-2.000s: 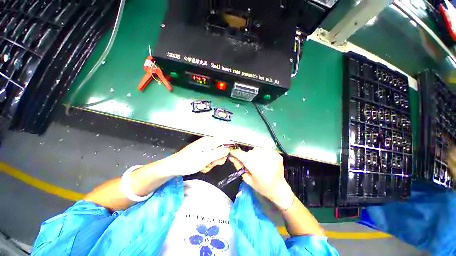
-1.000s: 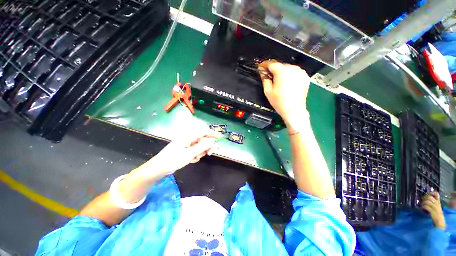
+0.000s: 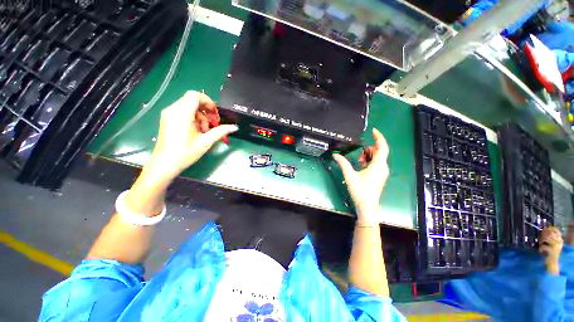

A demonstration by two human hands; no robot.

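Observation:
The black pneumatic hot-melt machine (image 3: 296,75) stands in front of me, its red display lit, with a small metal fixture (image 3: 306,77) on top. My left hand (image 3: 184,135) is at the machine's left front corner, thumb on its front face, partly covering the red-handled nippers (image 3: 214,118). My right hand (image 3: 368,173) is at the right front corner, thumb and fingers apart around it. Two small modules (image 3: 260,160) (image 3: 285,170) lie on the green bench below the machine. Something small and dark shows between my right fingers; I cannot tell what it is.
Stacked black blister trays (image 3: 94,75) stand at the left beside a clear air hose (image 3: 170,78). Another tray (image 3: 454,195) with modules lies at the right. A clear guard (image 3: 352,31) hangs above the machine. Another person's hand (image 3: 551,242) shows at the far right.
My right hand has left the fixture and moved down to the machine's right front corner. My left hand has moved from beside the modules up to the left front corner.

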